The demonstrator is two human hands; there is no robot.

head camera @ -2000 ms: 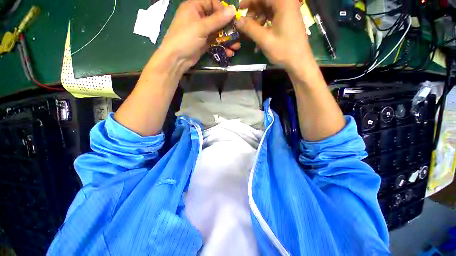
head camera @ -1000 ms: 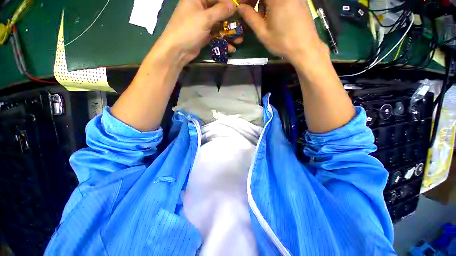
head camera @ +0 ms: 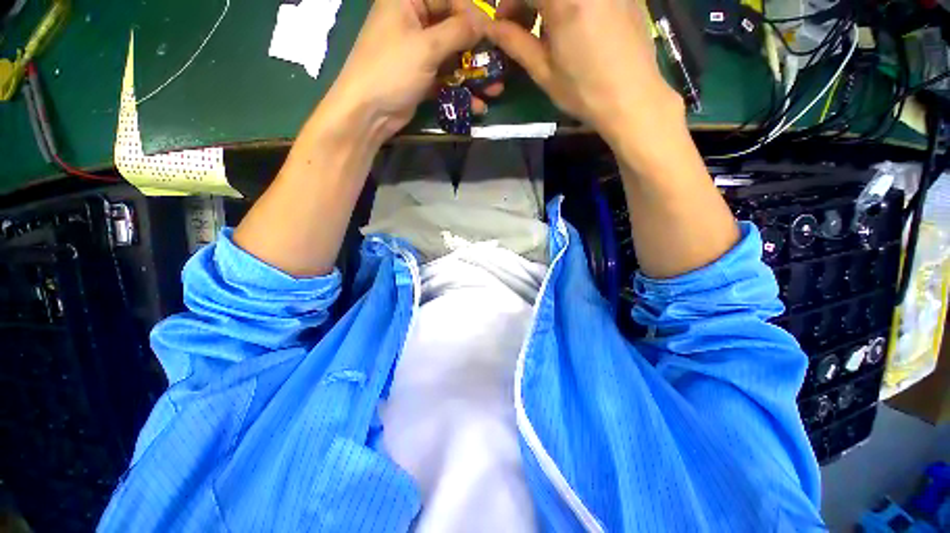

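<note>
My left hand (head camera: 422, 52) and my right hand (head camera: 583, 52) meet at the top edge of the view, where both are partly cut off. My left hand holds a small dark device (head camera: 455, 107) with an orange-gold flex strip (head camera: 479, 67); it hangs below the fingers over the bench edge. A yellow piece (head camera: 484, 8) shows between the fingertips of both hands, its upper part cut off by the frame. The right fingertips pinch at this yellow piece. What else the fingers cover is hidden.
Green bench mat (head camera: 208, 94) with a torn white piece (head camera: 303, 34), a perforated yellowish sheet (head camera: 172, 169) and a white strip (head camera: 514, 130) at its edge. A thin tool (head camera: 679, 65) and tangled cables (head camera: 823, 73) lie right. Black trays stand left (head camera: 83, 312) and right (head camera: 833, 281).
Both hands have moved slightly up in the view with the device since two seconds ago. The right wrist has shifted a little right. The yellow piece now shows less at the top edge.
</note>
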